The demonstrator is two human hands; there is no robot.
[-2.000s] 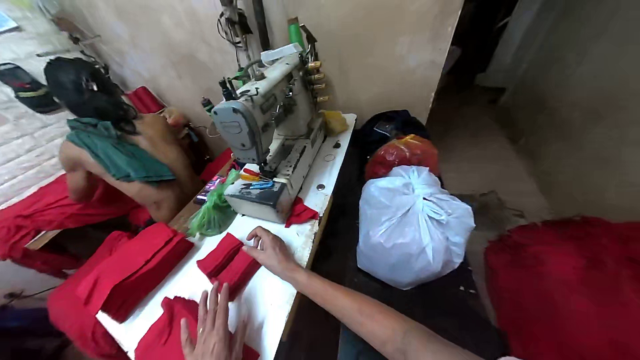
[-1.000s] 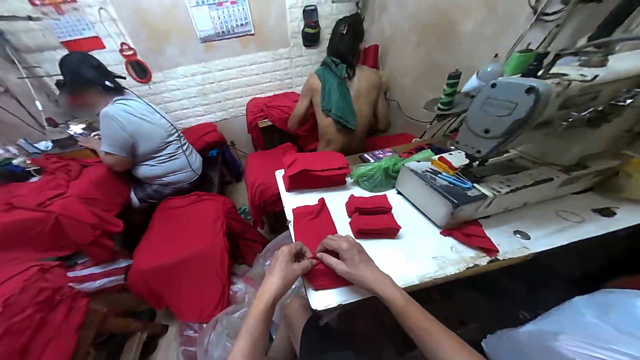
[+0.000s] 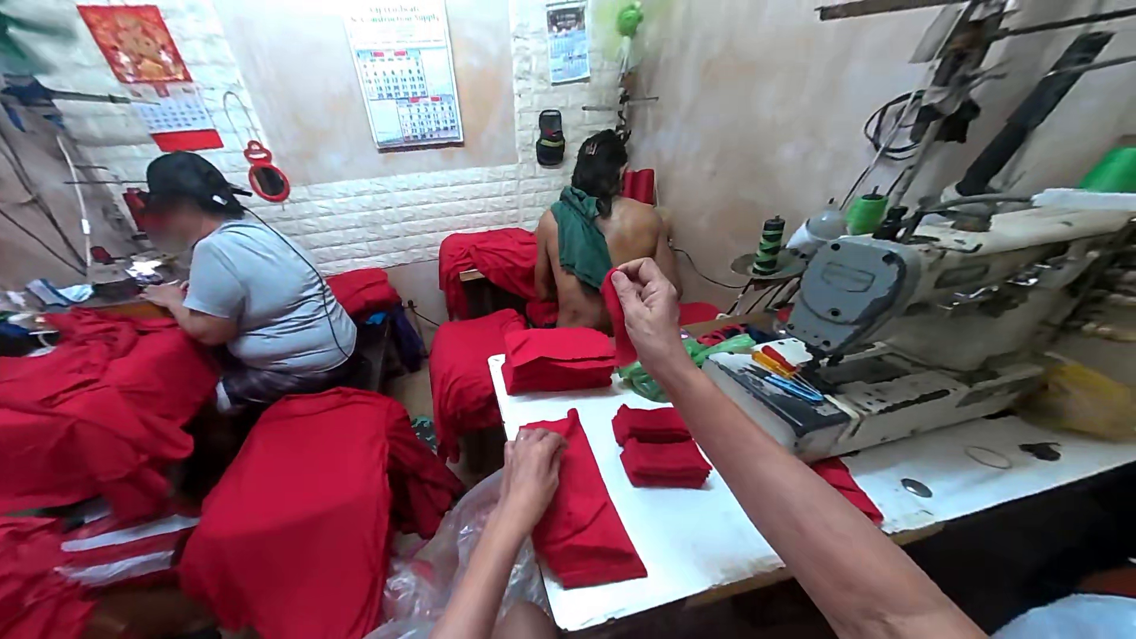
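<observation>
My right hand [image 3: 652,311] is raised above the far part of the white table, a small piece of red fabric [image 3: 614,321] pinched between thumb and fingers. My left hand [image 3: 532,469] rests on the upper left edge of a long folded red cloth [image 3: 587,524] near the table's left edge; whether its fingers grip the cloth I cannot tell. Right of that cloth lie two small stacks of folded red fabric, a farther one [image 3: 650,424] and a nearer one [image 3: 666,463]. A thick pile of red cloth [image 3: 559,359] sits at the table's far left corner.
An industrial sewing machine [image 3: 887,311] stands on the white table [image 3: 710,541] at right, with screwdrivers [image 3: 785,373] on its bed and a green plastic bag [image 3: 648,382] beside it. Two people sit beyond, among benches draped in red fabric [image 3: 302,506]. A clear plastic bag [image 3: 461,550] hangs left.
My hands were together over the long red cloth; now the right is raised away to the far side with a red piece, while the left stays at the cloth. The view has swung left since the oldest frame.
</observation>
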